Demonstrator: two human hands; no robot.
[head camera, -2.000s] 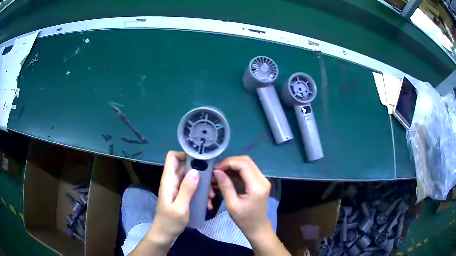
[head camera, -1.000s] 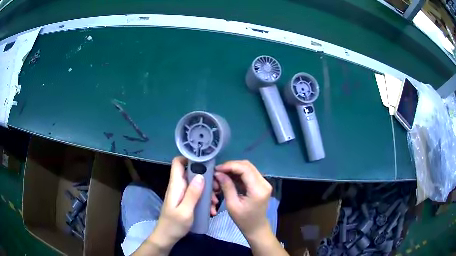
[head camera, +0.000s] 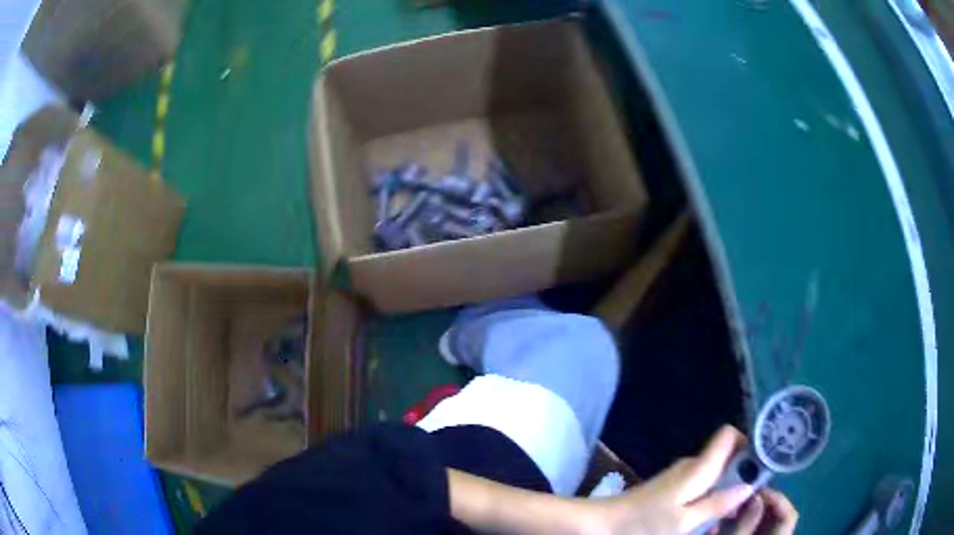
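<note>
A grey fan housing (head camera: 792, 428) is at the lower right, over the bench edge, its round head with spokes and hub facing up. My left hand (head camera: 696, 491) is closed around its handle, just below the head near the dark switch opening. Fingertips curl past the handle's far side. The handle's lower part is hidden by the fingers and cut off by the bottom edge. My right hand is not in view.
A large carton (head camera: 450, 261) holds many grey housings. A smaller carton (head camera: 230, 472) holds several. Another carton (head camera: 115, 230) is at far left. The bench edge (head camera: 703, 199) curves down at right; another housing (head camera: 889, 499) lies on the bench.
The view has swung left to the floor cartons. The housing and my left hand now show at the lower right. My right hand has left the picture.
</note>
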